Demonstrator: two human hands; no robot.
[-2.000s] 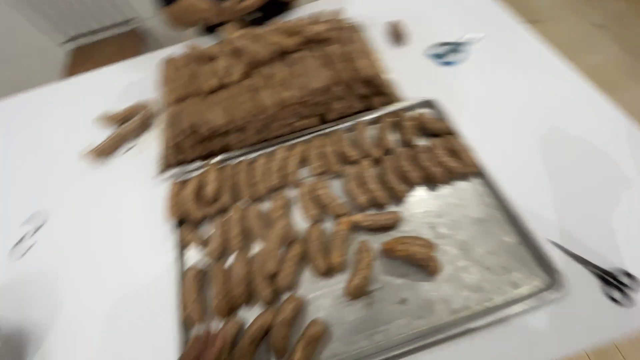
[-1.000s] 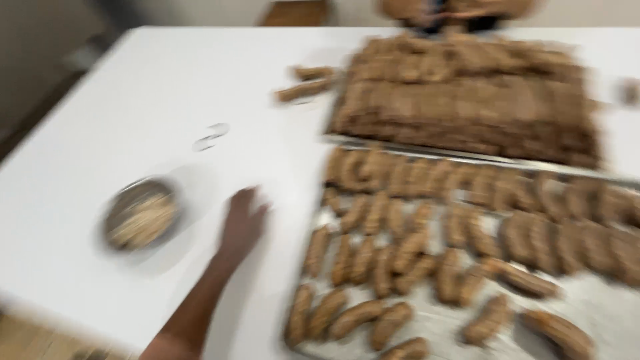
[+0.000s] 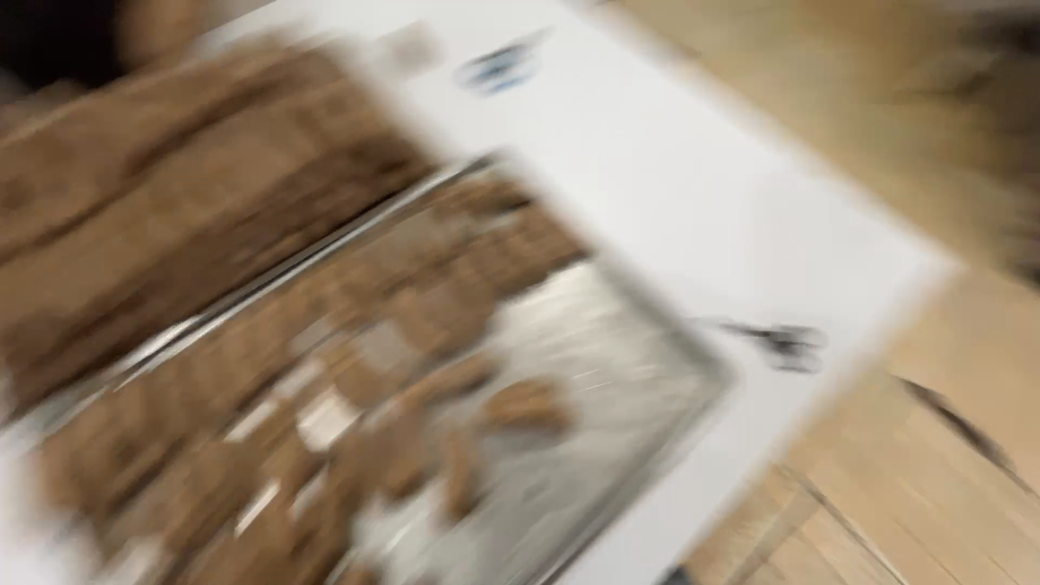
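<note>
Neither my left hand nor my right hand shows in the strongly blurred head view. A metal tray (image 3: 650, 390) lies tilted across the white table, holding rows of brown sausage-like pieces (image 3: 325, 325). One separate piece (image 3: 528, 406) rests on the tray's bare metal part. Behind the tray is a large, dense batch of similar brown pieces (image 3: 203, 162). A pair of dark-handled scissors (image 3: 784, 341) lies to the right of the tray, near the table's edge.
A blue-handled tool, perhaps scissors (image 3: 500, 69), lies on the white table (image 3: 691, 162) near the top. Part of a person (image 3: 158, 32) is at the upper left. A wooden-looking floor (image 3: 934, 455) shows past the table's right edge.
The view has swung to the right. The hand and the bowl seen at the left one second ago are out of view, and the dark-handled scissors are in view again.
</note>
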